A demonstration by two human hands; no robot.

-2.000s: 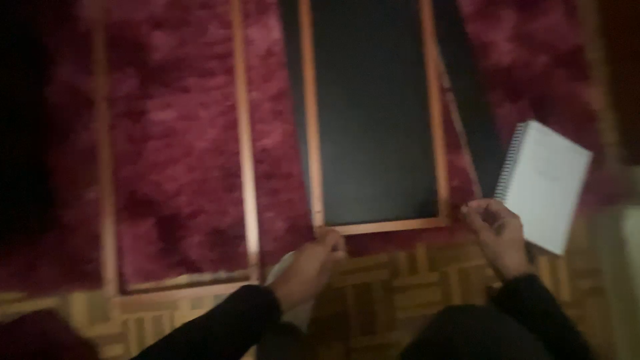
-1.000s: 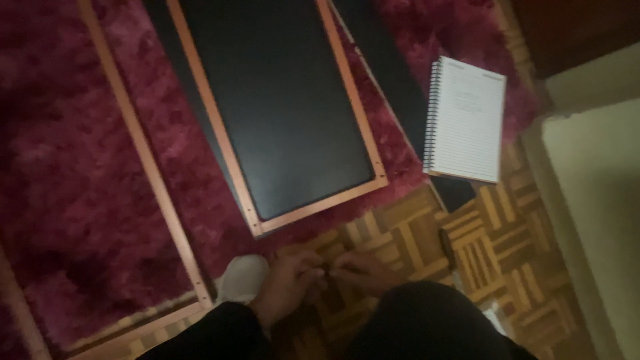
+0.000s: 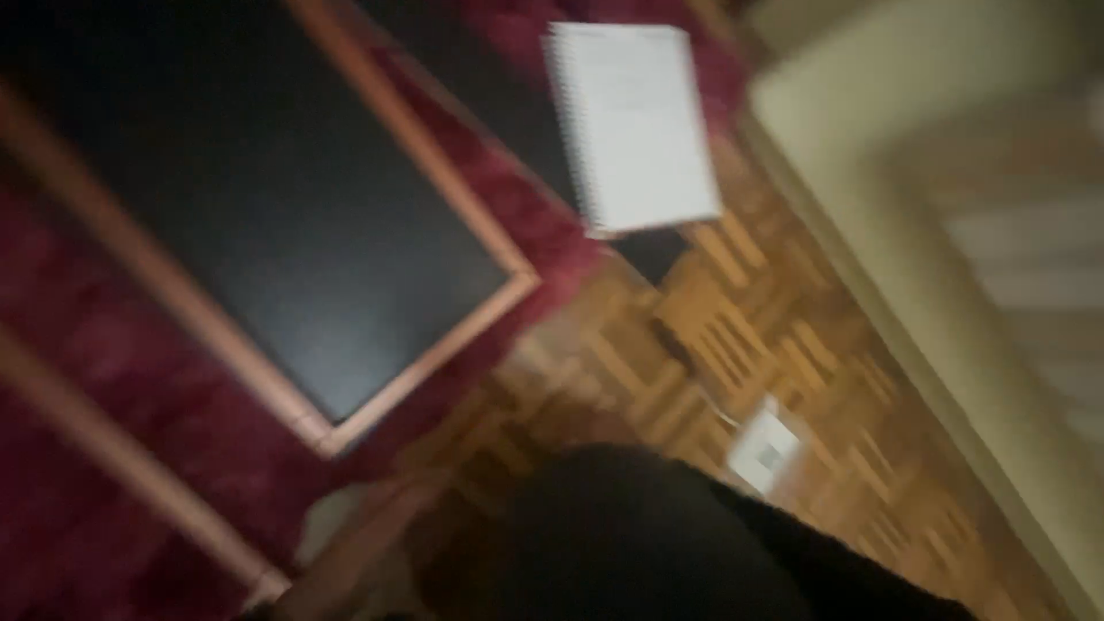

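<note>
My left hand (image 3: 371, 526) is a blur at the lower left, close to a pale shoe or sock (image 3: 332, 517); whether it holds anything cannot be made out. My right hand is not in view; a dark sleeve or leg fills the bottom right, beside my dark knee (image 3: 604, 517). Above my left hand lies a black panel (image 3: 345, 259) with a copper-coloured frame (image 3: 440, 354) around its edges. Another copper-coloured bar (image 3: 129, 466) runs diagonally at the lower left.
A spiral notebook (image 3: 642, 129) rests partly on a second dark panel (image 3: 509, 95). Under the panels is a red shaggy rug (image 3: 552, 302). A small white object (image 3: 766, 450) and a thin dark-ended item (image 3: 673, 341) lie on the parquet floor (image 3: 630, 345), beside a pale wall or furniture base (image 3: 862, 259).
My right hand has left the frame panel's corner, met my left hand near the knee, and is now out of sight. The view has swung right.
</note>
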